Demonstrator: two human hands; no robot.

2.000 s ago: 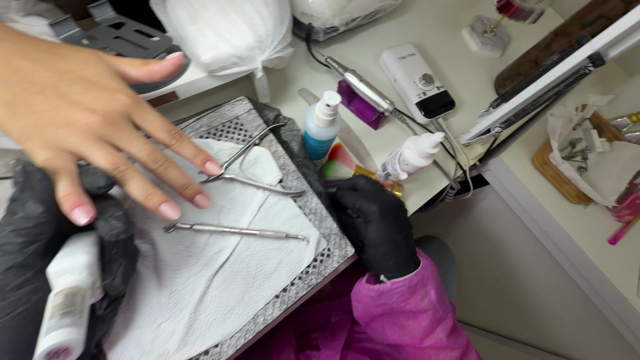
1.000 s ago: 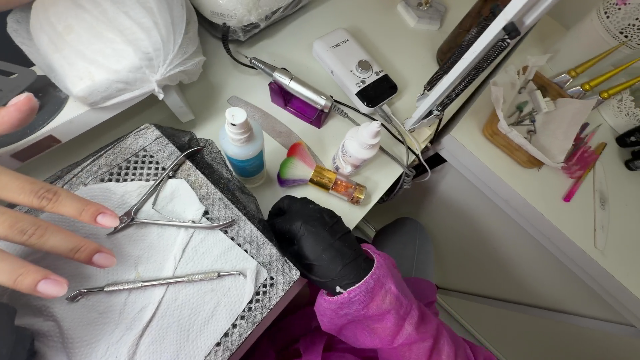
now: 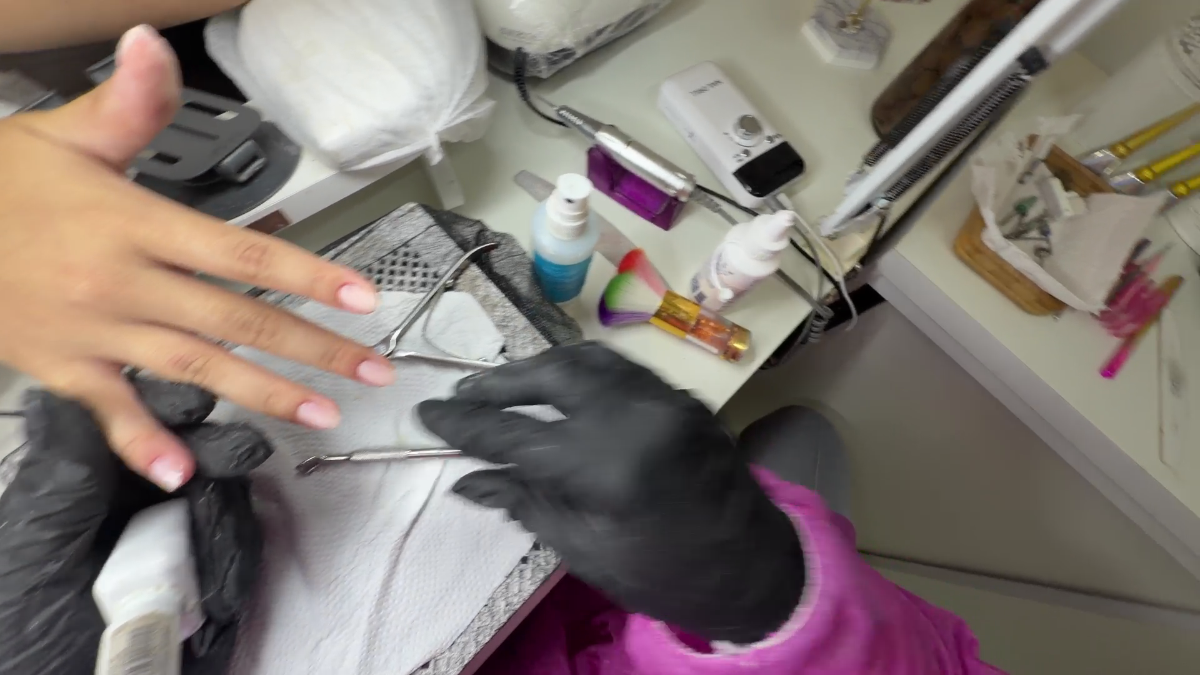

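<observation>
My left hand (image 3: 131, 525), in a black glove, holds a white bottle (image 3: 150, 572) at the lower left, under another person's outstretched hand (image 3: 178, 291). That hand's fingers are spread, with pale pink nails. My right hand (image 3: 628, 469), black-gloved and slightly blurred, is over the white paper towel (image 3: 366, 553) with its fingers apart; nothing shows in its grip. Beside its fingertips lie metal cuticle nippers (image 3: 422, 323), handles spread, and a double-ended metal manicure tool (image 3: 384, 457), whose right end the hand hides.
Behind the towel stand a blue-and-white pump bottle (image 3: 564, 239) and a white dropper bottle (image 3: 745, 258), with a multicoloured brush (image 3: 675, 314) between. An electric nail drill handpiece (image 3: 628, 150) rests on a purple stand (image 3: 633, 187) near its control unit (image 3: 731, 131). A wooden basket (image 3: 1008, 253) is at right.
My right hand has moved left from beside the brush to over the towel. The other person's hand reaches further into view than one second ago, and my left hand with the bottle shows again.
</observation>
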